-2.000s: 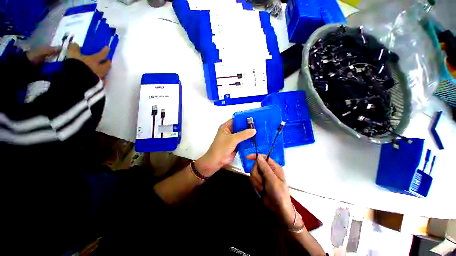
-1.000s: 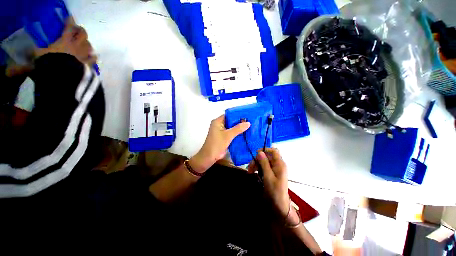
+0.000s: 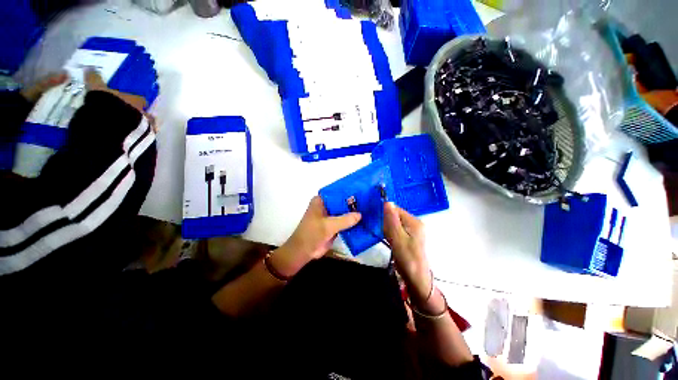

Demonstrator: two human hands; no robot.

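A bright-blue moulded insert tray [image 3: 366, 178] is tilted in my left hand [image 3: 321, 229], whose thumb presses one plug of a black USB cable [image 3: 352, 202] onto it. My right hand [image 3: 406, 237] grips the cable near its other plug, which lies against the tray's right part. The cord runs down between both hands; the rest of it is hidden under my right hand and against dark clothing. Another blue tray [image 3: 421, 178] lies on the table just behind the held one.
A round basin [image 3: 438, 141] heaped with black cables stands at right, a clear bag behind it. Fanned retail boxes [image 3: 338, 96] lie mid-table, a box stack [image 3: 216, 177] left of my hands, a blue box group [image 3: 572, 231] at right. A co-worker's striped sleeve [image 3: 97, 182] is at left.
My right hand has moved up from the cord to the second plug, which now lies against the tray. The tray has tilted. The co-worker's hands have moved over boxes at left.
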